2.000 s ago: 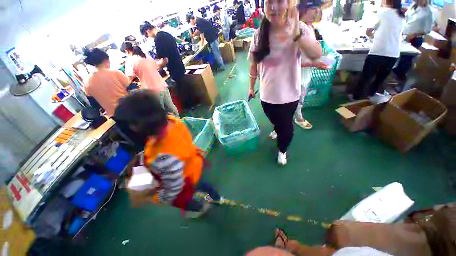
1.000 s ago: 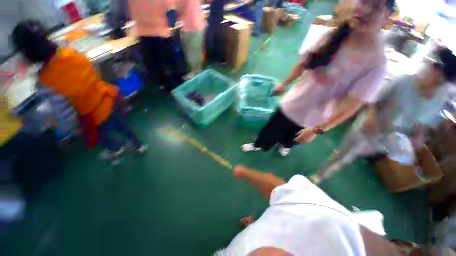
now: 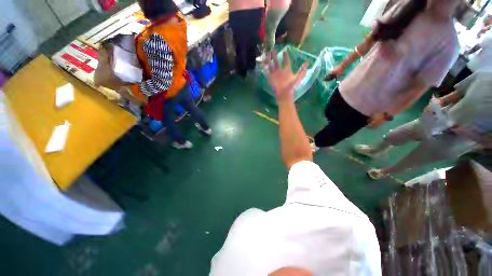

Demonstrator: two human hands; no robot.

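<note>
My right hand is bare, open and empty, with its fingers spread. It is raised at the upper middle, on an outstretched arm in a short white sleeve. It shows in front of the rim of a green crate lined with a clear bag; no contact can be made out. My left hand is not in view. A yellow-topped table stands at the left with two white pieces on it. A large white sheet or roll lies beside the table's near side.
A person in an orange vest holds a carton at the workbench. A person in pale pink and a person in grey stand at the right. Stretch-wrapped cartons stand at lower right. Blue bins sit under the bench.
The view has swung left, bringing in the yellow table and white sheet. My right arm has risen from low down to point forward. The orange-vested person now stands by the bench end.
</note>
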